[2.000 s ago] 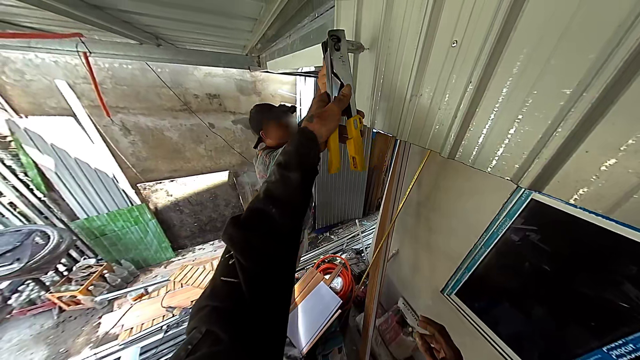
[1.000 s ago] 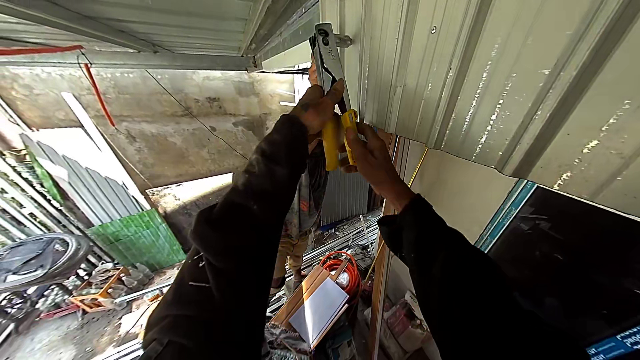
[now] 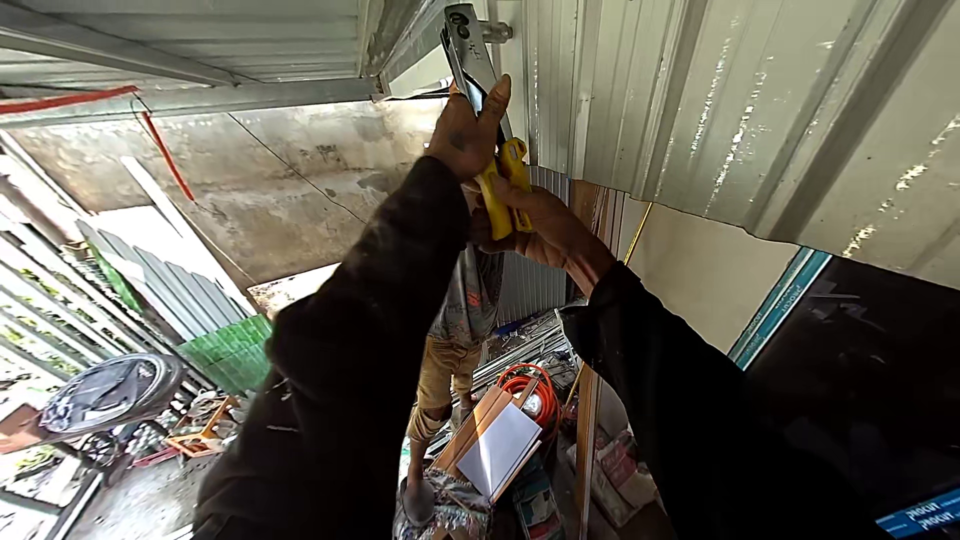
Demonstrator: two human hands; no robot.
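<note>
A hand tool with a steel head and yellow handles, which looks like a riveter or crimper, points upward at the top centre. My left hand is up near its metal part, thumb raised against it; whether it grips the tool or a part behind is hard to tell. Below, my right hand is closed around the yellow handles. The tool's head lies beside a short metal stub next to the corrugated metal sheet wall. Part of the tool is hidden by my hands.
Behind my arms a person in brown trousers stands among metal lengths. Lower down are a coiled orange hose, a white board and an upright wooden post. A roof beam crosses the upper left. Green sheeting stands left.
My right hand, low and away from the tool two seconds ago, has come up to the yellow handles. My left hand stays up by the tool.
</note>
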